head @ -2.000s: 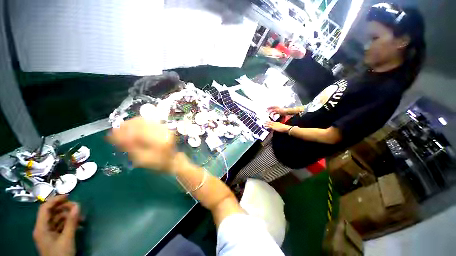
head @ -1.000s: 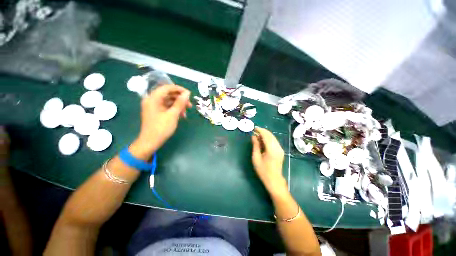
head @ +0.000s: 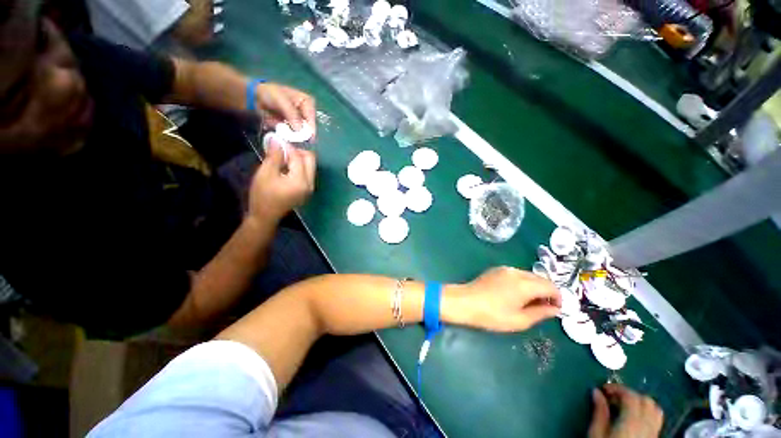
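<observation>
A heap of white discs with coloured leads [head: 606,295] lies on the green mat. My left hand [head: 512,299], with the blue wrist strap [head: 432,308], reaches to the heap's near left side. Its fingertips are together at the edge of a white disc; whether they grip it is unclear. My right hand [head: 629,415] is below the heap, cut off by the bottom edge, with fingers curled; anything in it is hidden. Tiny metal parts [head: 540,352] lie scattered between the hands. An open clear bag of small metal parts [head: 496,212] stands above my left hand.
Plain white discs [head: 391,203] lie left of the bag. A person [head: 94,197] at the left holds white discs. A crumpled plastic bag [head: 426,90] and more parts lie beyond. A grey metal upright [head: 702,210] rises behind the heap. More wired discs [head: 735,402] are at lower right.
The view has swung left, bringing the neighbouring person into sight. My left hand has moved from beside the bag to the wired heap. The bag's open top and grey contents now show.
</observation>
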